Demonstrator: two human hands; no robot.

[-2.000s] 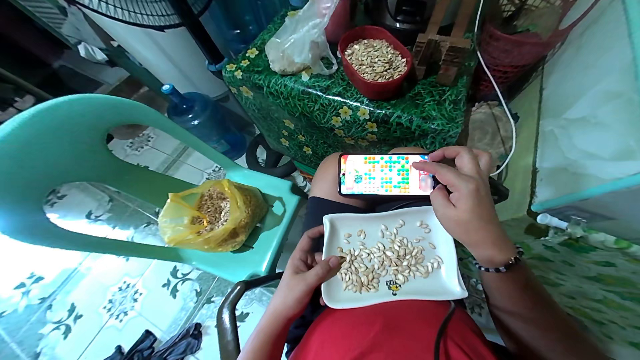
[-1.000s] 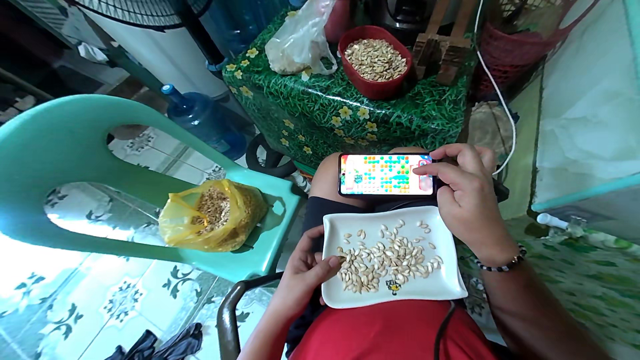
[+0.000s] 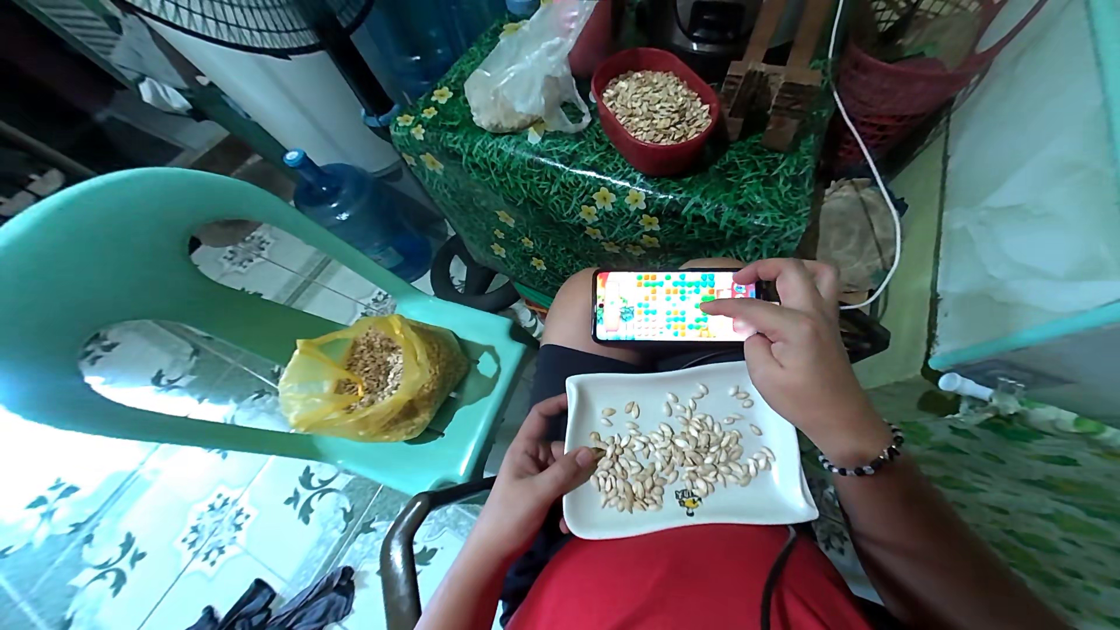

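A white rectangular plate (image 3: 691, 521) lies on my lap with many pumpkin seeds (image 3: 700, 442) spread over it. My left hand (image 3: 538, 472) is at the plate's left edge, thumb over the rim, with a seed at the thumb tip. Beyond the plate, a smartphone (image 3: 669, 306) rests sideways on my thighs, its lit screen showing a grid of coloured pieces. My right hand (image 3: 787, 341), with a beaded bracelet at the wrist, reaches over the phone's right end; its index fingertip is on or just over the screen, thumb and other fingers partly curled.
A green plastic chair (image 3: 420, 306) at left bears a yellow plastic bag (image 3: 376, 385) of husks or seeds. On the green-covered table (image 3: 560, 201) stand a red bowl (image 3: 656, 157) of seeds and a clear plastic bag (image 3: 529, 79). A blue water jug (image 3: 359, 214) and a white cable (image 3: 875, 166) are nearby.
My right index finger has shifted left over the phone screen, and the coloured pieces on it look different. My left hand stays at the plate's edge.
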